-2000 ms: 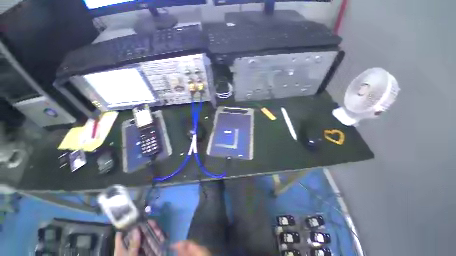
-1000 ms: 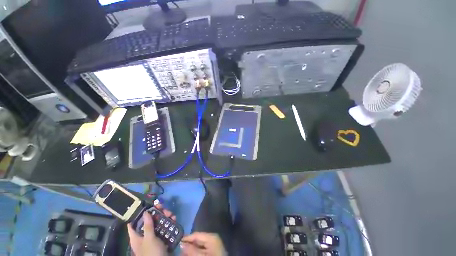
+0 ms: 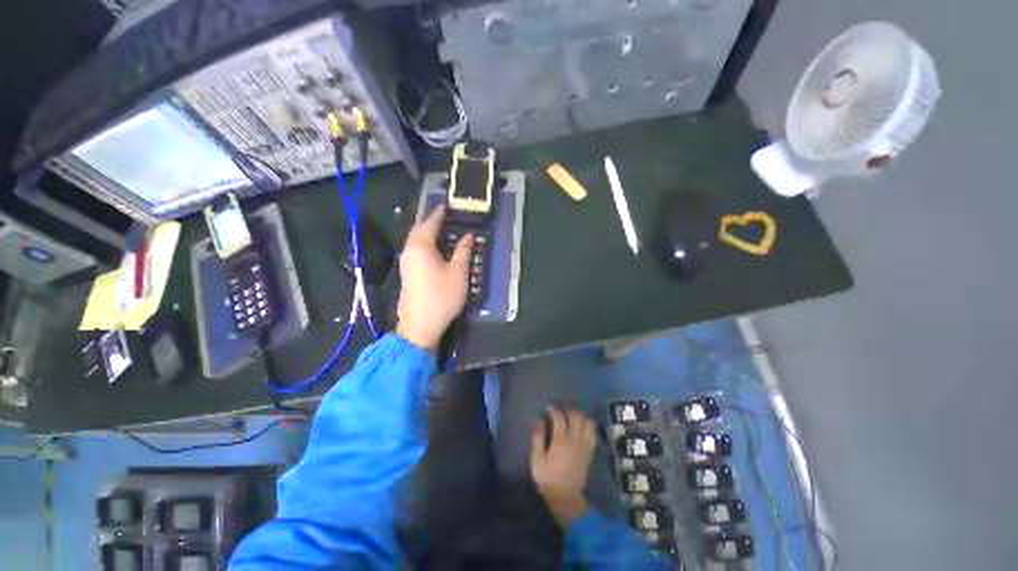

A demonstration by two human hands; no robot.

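An open flip phone [image 3: 473, 185] with a pale-framed dark screen lies on the right coupler plate [image 3: 509, 262], its hinge end away from me. My left hand [image 3: 433, 279] grips its keypad half from the left and hides part of it. My right hand [image 3: 564, 452] is low over my lap, fingers bent; whether the dark spot between them is a held thing is unclear. A second open flip phone [image 3: 248, 292] lies on the left coupler plate [image 3: 288, 268], with a dark lead at its lower end.
The tester [image 3: 285, 112] stands behind, with blue cables [image 3: 355, 223] running between the plates. A mouse [image 3: 683, 236], white stick [image 3: 622, 206], yellow heart loop [image 3: 748, 233] and fan [image 3: 854, 100] are right. Phone trays lie below left [image 3: 229, 491] and right [image 3: 672, 480].
My left hand has carried the open phone from over my lap up to the right plate. My right hand has left the phone and moved right. The view has shifted.
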